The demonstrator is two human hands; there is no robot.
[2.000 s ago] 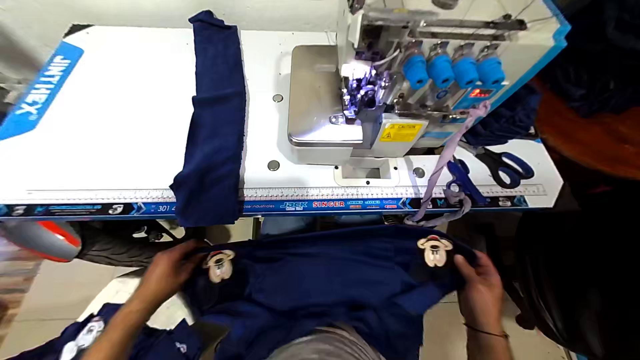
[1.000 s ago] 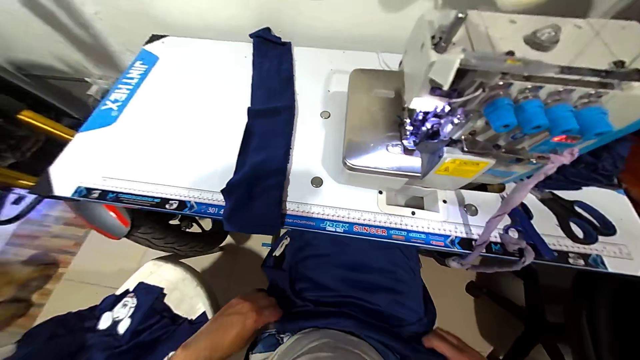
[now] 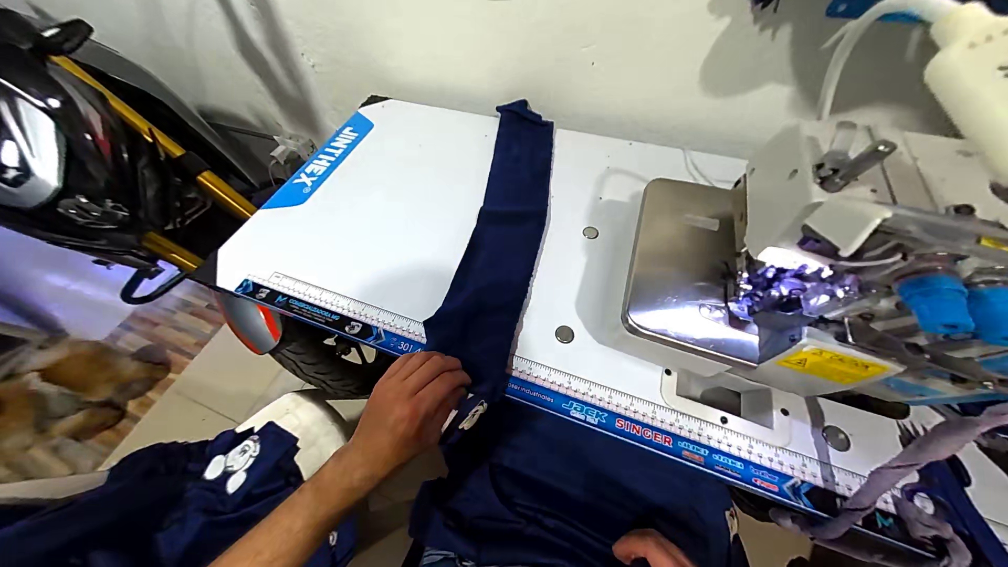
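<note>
A long navy fabric strip [image 3: 508,228] lies across the white sewing table, its near end hanging over the front edge. My left hand [image 3: 417,402] rests at that near end with fingers curled on the cloth; how much it grips is hidden. Below the edge, a navy garment [image 3: 591,480] with small cartoon-face patches covers my lap. My right hand [image 3: 650,547] lies on the garment at the bottom of the view, partly cut off, and its hold cannot be told. To the right stands an overlock sewing machine [image 3: 827,276] with its lamp lit.
A ruler strip [image 3: 630,429] runs along the table's front edge. More navy garments [image 3: 236,488] drape over a white stool [image 3: 303,417] at lower left. A motorcycle [image 3: 102,142] stands left of the table. A mauve fabric tie [image 3: 890,480] hangs at the right, and a wall rises behind.
My left hand has moved from the garment on my lap up to the strip's near end. The garment, spread wide between both hands two seconds ago, is now on my lap. The view has swung left.
</note>
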